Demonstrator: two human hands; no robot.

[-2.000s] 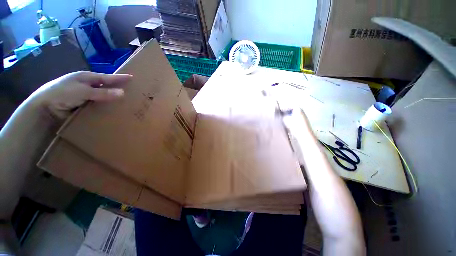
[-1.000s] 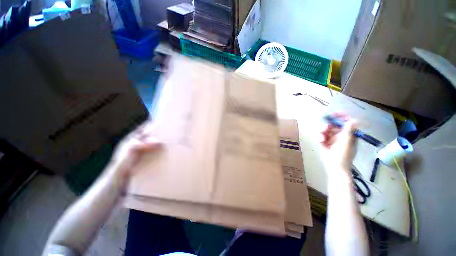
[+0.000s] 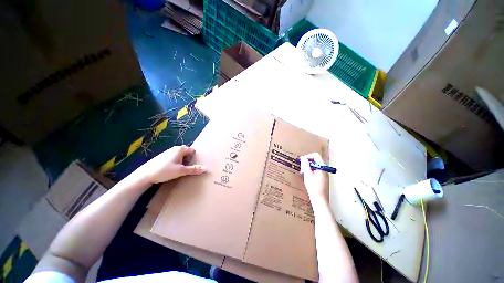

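Note:
A stack of flat cartons (image 3: pixel 221 215) lies across my lap and the table's near edge, printed side up, with round icons on the left panel and dark bands and text on the right panel. My left hand (image 3: pixel 179 164) rests on the left edge of the top carton, thumb on its face, fingers partly hidden. My right hand (image 3: pixel 314 174) holds a dark marker pen (image 3: pixel 324 167) over the dark printed bands; whether the tip touches is hidden by the fingers.
The white worktable (image 3: pixel 359 160) holds black-handled scissors (image 3: pixel 376 221), a black stick (image 3: pixel 397 207), a white roll (image 3: pixel 424 191) with yellow string, and a small fan (image 3: pixel 318 50). Large cartons (image 3: pixel 442 83) stand right and left. Loose bits litter the green floor (image 3: pixel 166 66).
The cartons, earlier lifted and tilted by my left hand, now lie flat. My right hand has moved left with the pen from above the table onto the top carton. The view has tilted down.

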